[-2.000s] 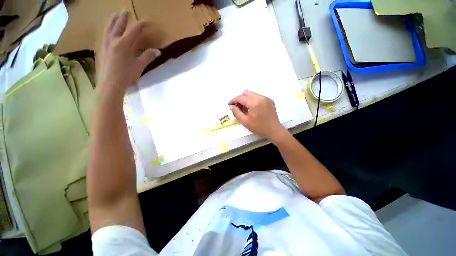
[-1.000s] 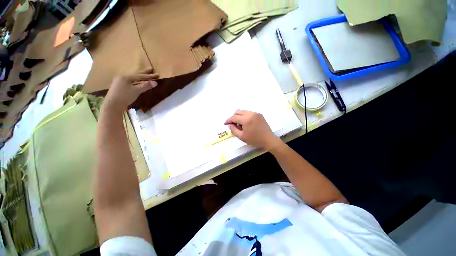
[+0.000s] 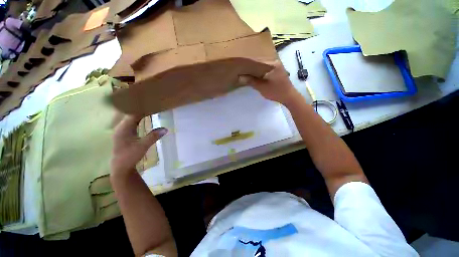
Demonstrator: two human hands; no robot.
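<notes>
A brown panel (image 3: 196,83) is lifted and bent over the back of the white board (image 3: 201,128). My right hand (image 3: 272,83) grips its right end. My left hand (image 3: 133,145) is under its left end, thumb apart; its fingers are partly hidden by the panel, so I cannot tell if it grips. More brown panels with a seam (image 3: 201,25) lie behind. Small metal fittings (image 3: 235,134) sit on yellow tape (image 3: 229,138) near the board's front.
Olive-green pieces (image 3: 75,150) are stacked at left, with others at the back and right. A blue tray (image 3: 370,97), tape roll (image 3: 334,113), thread snips (image 3: 345,114) and a cream-handled tool (image 3: 309,91) by a black block (image 3: 302,74) lie at right. A person (image 3: 12,32) is at far left.
My right hand has moved from beside the fittings to the brown panel and taken its right end. The panel has been lifted off the stack towards me. The camera view has shifted.
</notes>
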